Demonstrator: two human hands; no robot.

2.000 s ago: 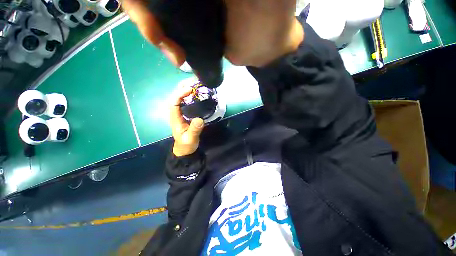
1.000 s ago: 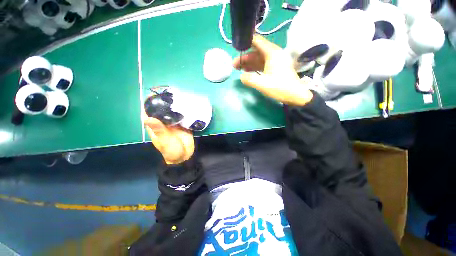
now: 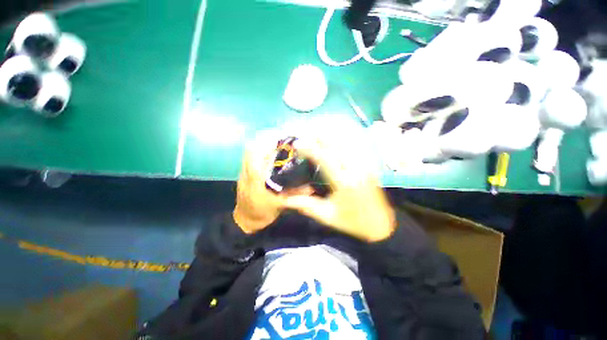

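Observation:
A camera unit with an open black core and orange-yellow wires is held over the bench's front edge. My left hand grips its left side. My right hand is around its right side, blurred, with fingers on or very near it. Glare hides the unit's white part. A white rounded rear head shell sits on the green bench just behind the hands.
White camera units are piled at the right. A yellow-black utility knife lies at the front right. Two camera units are at the far left. A white cable loops at the back. A cardboard box stands below the bench.
The black electric screwdriver has been let go and is up at the back. My right hand has come down to the unit. My left hand has moved right with the unit, whose open core now shows.

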